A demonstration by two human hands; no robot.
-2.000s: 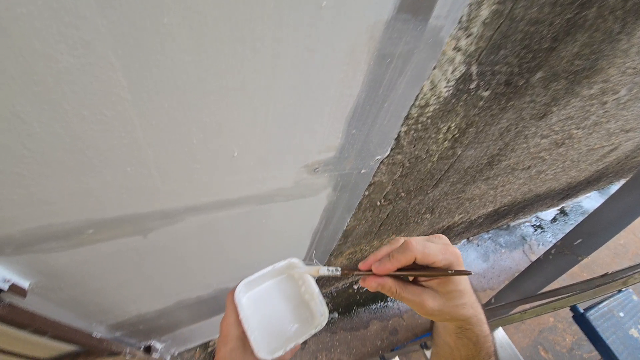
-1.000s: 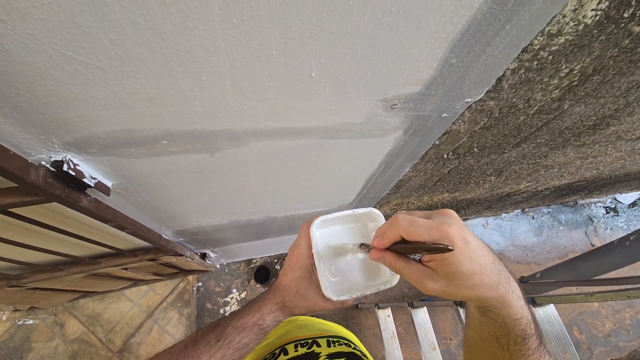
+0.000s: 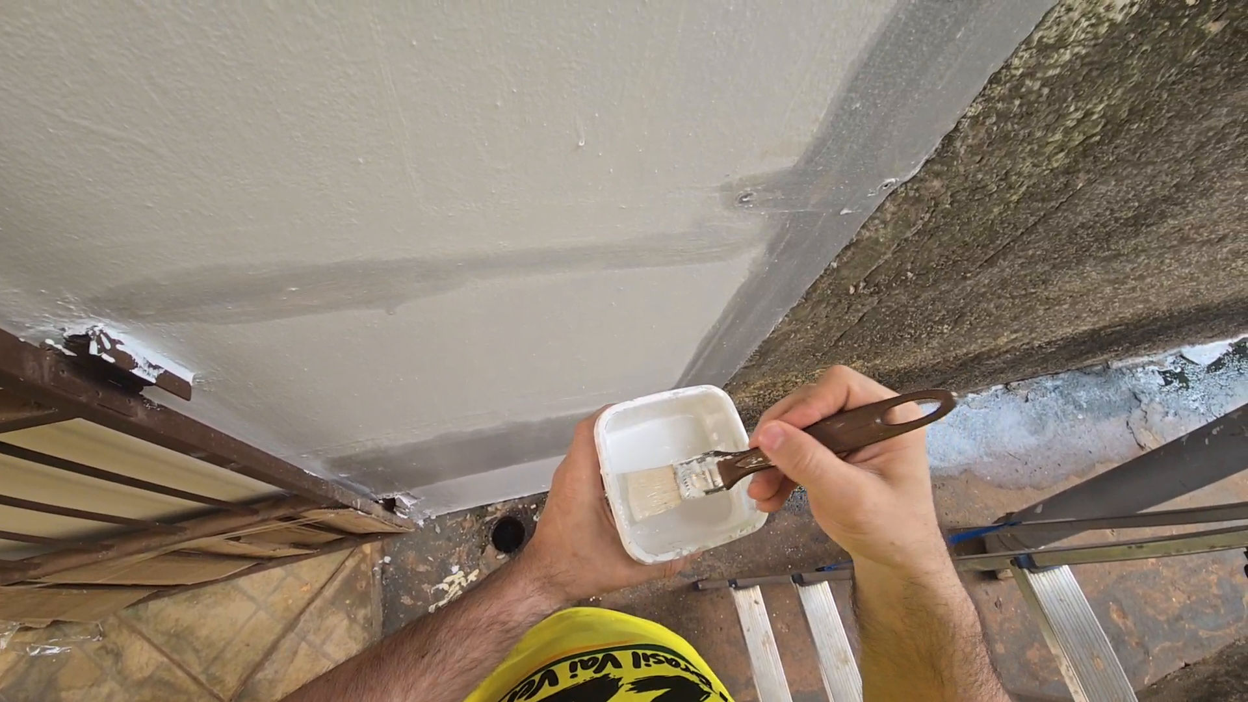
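Observation:
My left hand (image 3: 582,522) holds a square white plastic tub (image 3: 721,534) from its left side and from below, with white paint (image 3: 655,436) inside. In my right hand (image 3: 853,468) is a flat paintbrush with a brown handle (image 3: 858,426); its pale, paint-coated bristles (image 3: 651,492) are over or in the tub, and whether they touch the paint cannot be told. Beyond the hands stands a light grey wall (image 3: 439,146) with darker grey bands along its right edge and across its lower part.
A rough, stained wall (image 3: 1053,205) is at the right. Aluminium ladder parts (image 3: 1077,634) and a dark slanting bar (image 3: 1141,463) stand at lower right. A brown metal gate (image 3: 195,448) is at left, above floor tiles (image 3: 244,614). A dark round hole (image 3: 508,533) lies near the wall's foot.
Two seconds ago the bristles were at the tub's right rim; now they are within its opening. The brush is tilted differently in my right hand. The view has shifted.

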